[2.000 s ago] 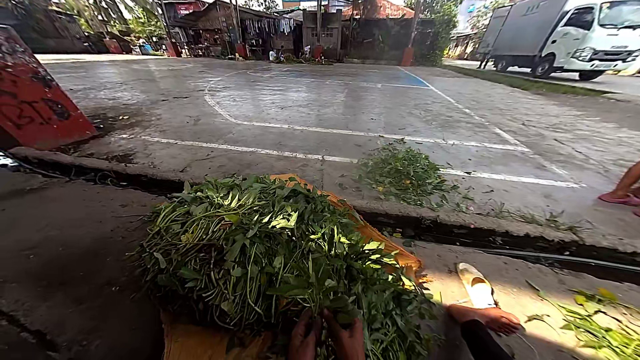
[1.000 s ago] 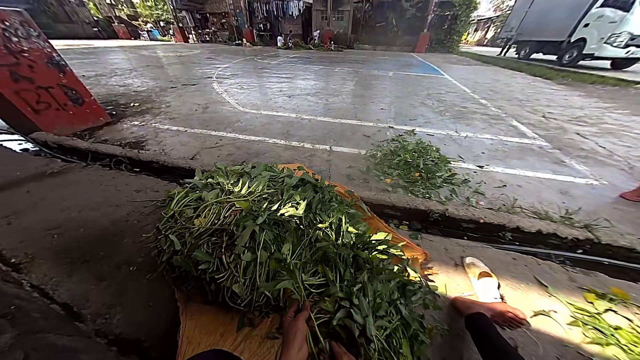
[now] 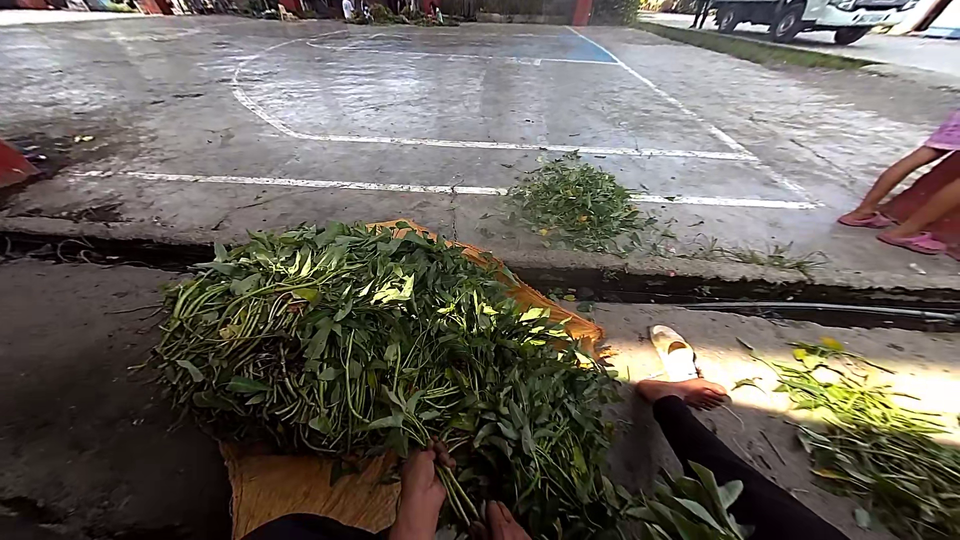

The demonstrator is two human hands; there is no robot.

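A large heap of leafy green stems [image 3: 345,337] lies on an orange woven sack [image 3: 300,484] in front of me. At its near edge my left hand [image 3: 424,480] grips a small bunch of stems [image 3: 454,491], leaves pointing away from me. Close to its right, at the bottom edge of the view, my right hand [image 3: 499,521] is at the lower ends of these stems; its fingers are partly cut off, so its hold is unclear. More leaves [image 3: 686,506] stick up beside it.
Beyond the sack runs a narrow gutter [image 3: 637,285] with a pipe. A smaller leafy pile [image 3: 577,202] lies on the painted concrete court. Right are my bare foot [image 3: 686,391], a slipper [image 3: 673,352] and loose greens [image 3: 877,427]. A person's legs [image 3: 907,180] stand farther right.
The view has tilted down. My left hand now has a bunch of stems raised at the near edge of the heap. More of the person's legs at the right has come into view.
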